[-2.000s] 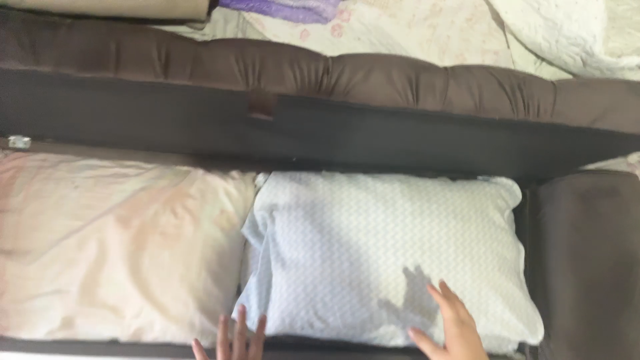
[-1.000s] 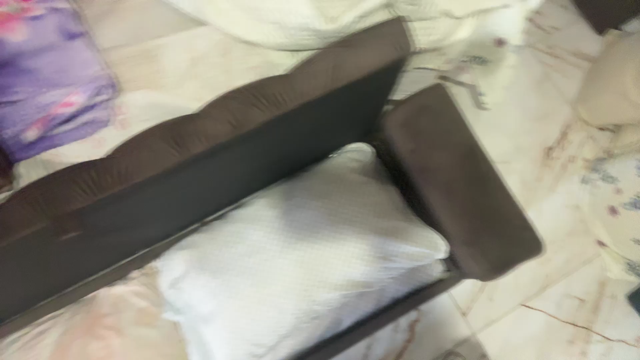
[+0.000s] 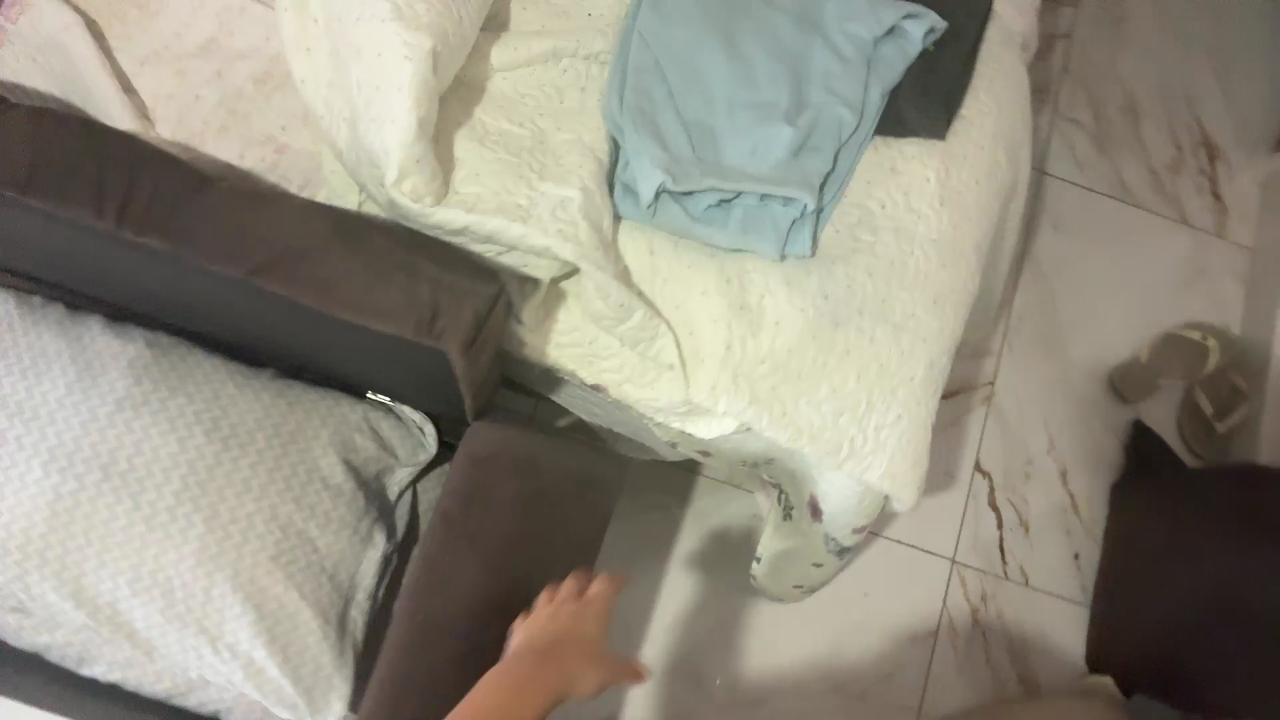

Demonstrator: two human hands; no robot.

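Low in the head view my left hand (image 3: 570,632) reaches in from the bottom edge, empty, with its fingers and thumb spread. It is over or beside the brown padded armrest (image 3: 500,520) of a storage bench; whether it touches the armrest cannot be told. A pillow in a grey-and-white zigzag cover (image 3: 180,490) lies in the open compartment, left of my hand. Behind the pillow stands the raised padded lid (image 3: 240,240). My right hand is out of view.
Beyond the bench is a bed with a cream quilted cover (image 3: 800,340). Folded light-blue clothing (image 3: 745,110) lies on it, beside a dark grey cloth (image 3: 930,85). Slippers (image 3: 1185,385) rest on the marble-patterned tiled floor (image 3: 1130,250). A dark object (image 3: 1190,590) stands at lower right.
The view has swung far to the right, from the bench to the bed and floor. Both hands showed over the pillows two seconds ago; one shows now, by the armrest.
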